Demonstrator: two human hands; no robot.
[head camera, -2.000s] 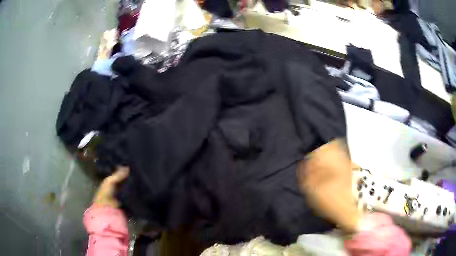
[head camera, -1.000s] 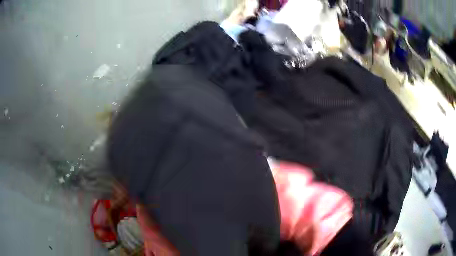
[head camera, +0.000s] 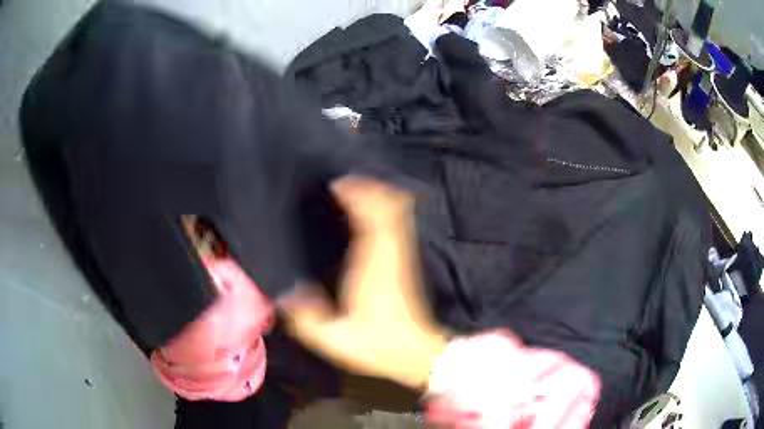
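A black garment piece (head camera: 142, 142) is raised at the left, blurred, draped over my left hand. Only a strip of my left hand (head camera: 203, 239) shows through a gap in the cloth; its fingers are hidden. My right hand (head camera: 377, 268) is blurred at the centre, thumb and fingers spread apart, beside the raised cloth and above the black heap. The large black garment heap (head camera: 553, 226) lies at centre and right, with a pale stitched line near its top. A small white patch, perhaps a label (head camera: 341, 113), shows on black cloth at the upper middle.
Clear crinkled plastic bags (head camera: 561, 50) lie behind the heap. Light grey and dark pieces (head camera: 727, 293) lie at the right edge on a white table (head camera: 708, 360). A grey surface (head camera: 50, 335) is at the left. Blue items (head camera: 719, 59) show at the upper right.
The raised black cloth has moved up and left, away from the bottom centre. My right hand, hidden a second ago, now shows at the centre. The white patch has come back into view.
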